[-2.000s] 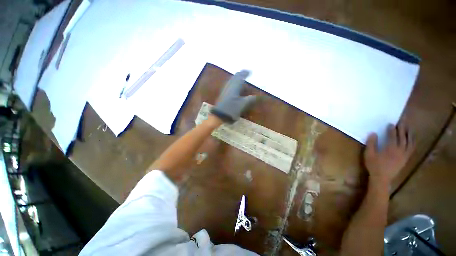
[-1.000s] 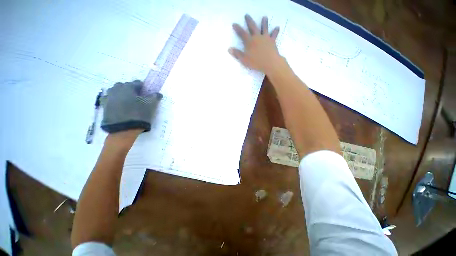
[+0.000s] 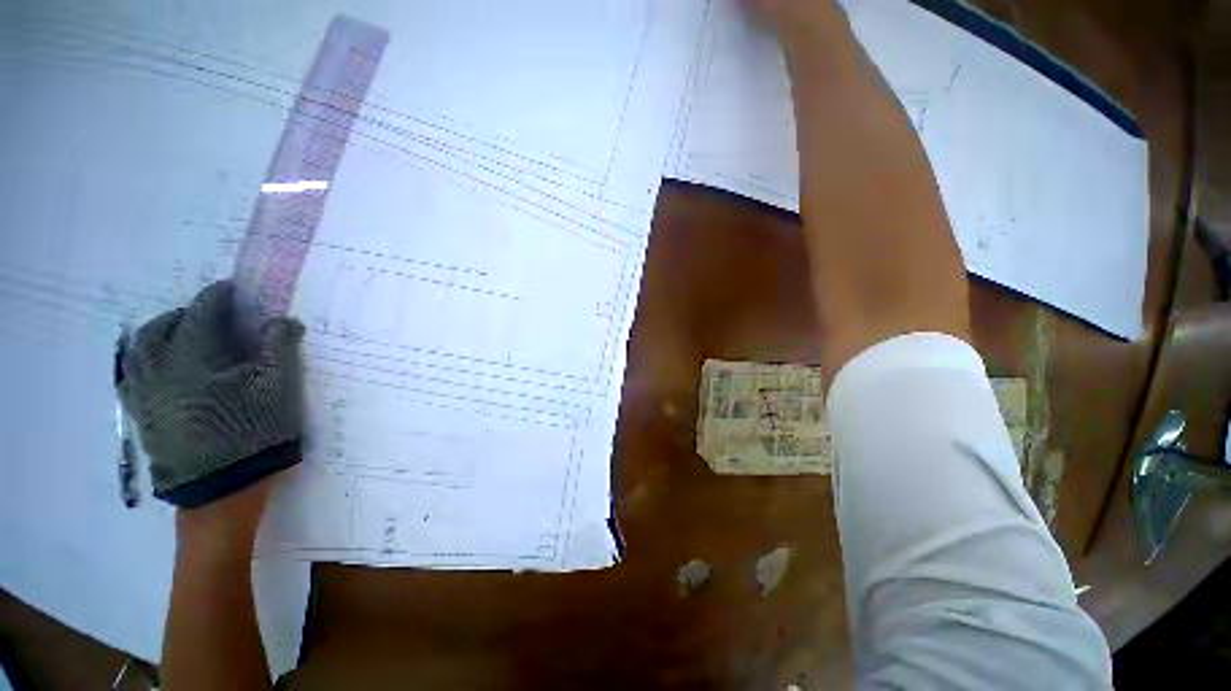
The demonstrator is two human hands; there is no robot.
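The white paper marker (image 3: 446,432) with thin printed lines covers the dark fabric lay, whose dark edge (image 3: 1067,68) shows at the upper right. My left hand (image 3: 216,398), in a grey knitted glove, lies over the lower end of the clear purplish ruler (image 3: 313,162). Its fingertips are bunched near the ruler; whether they grip it cannot be told. A pen (image 3: 127,452) lies just left of the glove, partly hidden. My bare right hand (image 3: 790,8) is cut off by the top edge, so its fingers are hidden; its forearm crosses the marker.
A pale, marked flat bar (image 3: 763,419) lies on the brown table (image 3: 675,621), partly under my right sleeve. A shiny metal base plate (image 3: 1164,486) is at the right edge. A dark line or cable (image 3: 1164,338) runs down the table's right side.
My gloved left hand has come from the notch in the lay to the ruler. My right hand has moved from the near right corner of the marker to the far side, out past the top edge.
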